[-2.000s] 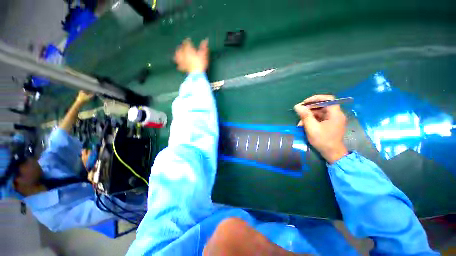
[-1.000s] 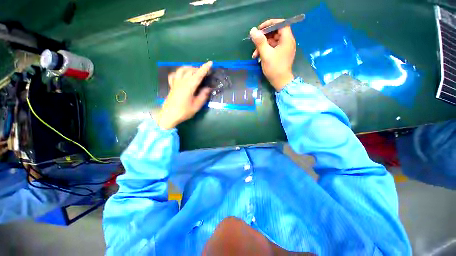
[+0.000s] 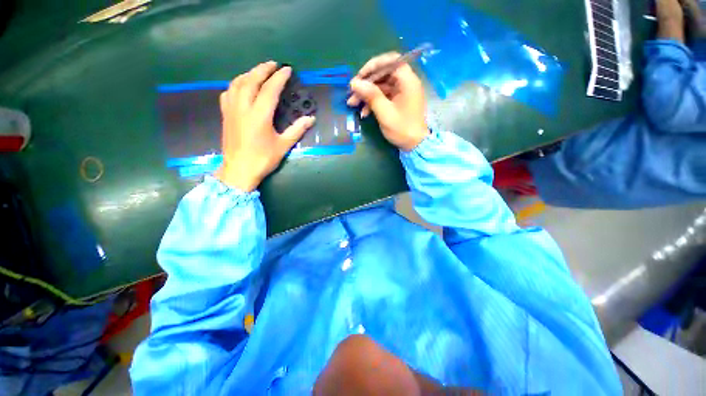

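Observation:
My left hand (image 3: 251, 124) holds a black plastic housing (image 3: 296, 103) with round holes, over the dark adhesive strips. The strips (image 3: 333, 126) lie on a blue backing film (image 3: 195, 164) whose border shows above and below them. My right hand (image 3: 395, 100) holds tweezers (image 3: 402, 59) like a pen, to the right of the housing. The tweezers' points are near the right end of the strip sheet; I cannot tell whether they touch it or hold a piece.
Shiny loose blue film (image 3: 495, 58) lies to the right. A black-and-white strip sheet (image 3: 604, 50) is at far right, near a neighbour's blue sleeve (image 3: 672, 85). A rubber band (image 3: 92, 168), a red-and-white bottle (image 3: 14, 131) and pale scraps (image 3: 116, 11) are to the left.
My left hand reached out towards a black part on the far side of the bench, then came back with the housing over the strips. The tweezers have moved to the strip sheet's right end.

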